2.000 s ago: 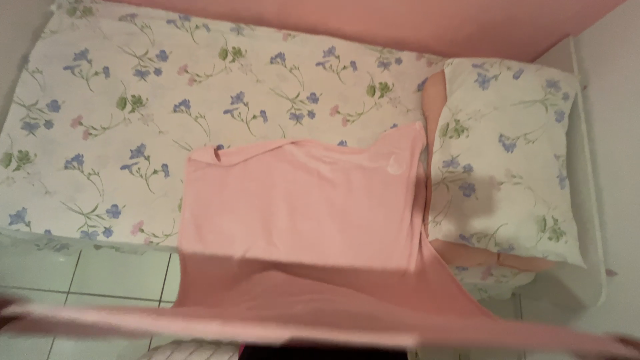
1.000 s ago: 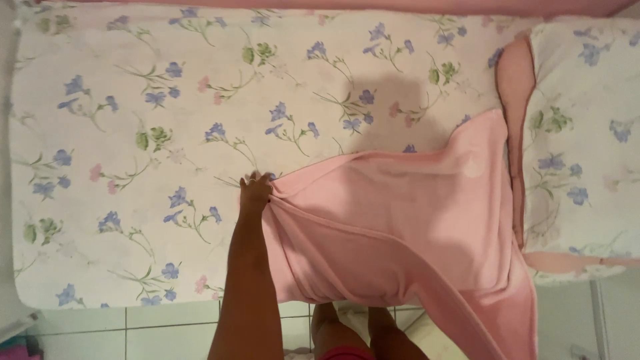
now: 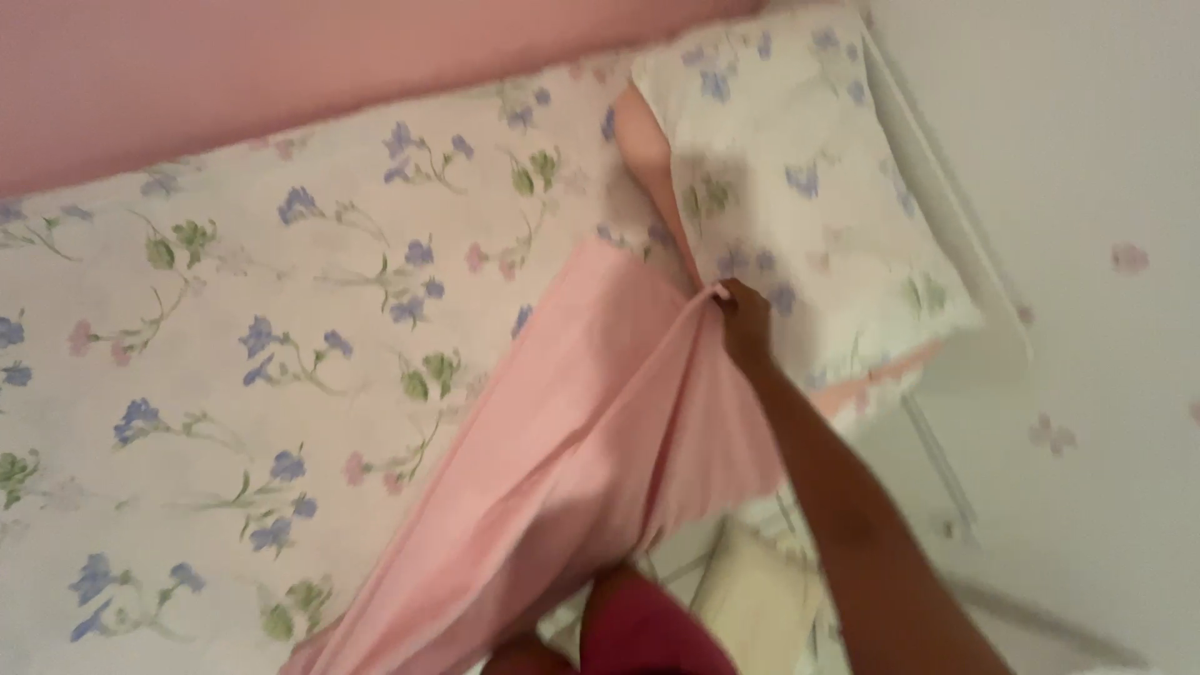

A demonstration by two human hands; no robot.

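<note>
My right hand (image 3: 745,323) is closed on a gathered edge of the pink cloth (image 3: 581,394), beside the pillow. From there the cloth spreads down and left across the bed's near side, with long folds, and hangs over the edge. Under it lies the floral bed sheet (image 3: 234,375). A pillow in a floral case (image 3: 797,187) rests at the head end, a salmon-coloured edge showing beneath it. My left hand is out of view; the cloth runs to the lower left edge of the picture.
A pink wall (image 3: 281,66) runs along the bed's far side. Right of the pillow stand a white headboard (image 3: 947,197) and a pale wall with flower shapes (image 3: 1097,356). My legs are close to the near edge, beside a pale yellowish item (image 3: 755,600) low down.
My right hand has come into view, gripping the cloth near the pillow. My left hand, seen on the cloth's left corner one second ago, has left the picture. The view has swung toward the pillow.
</note>
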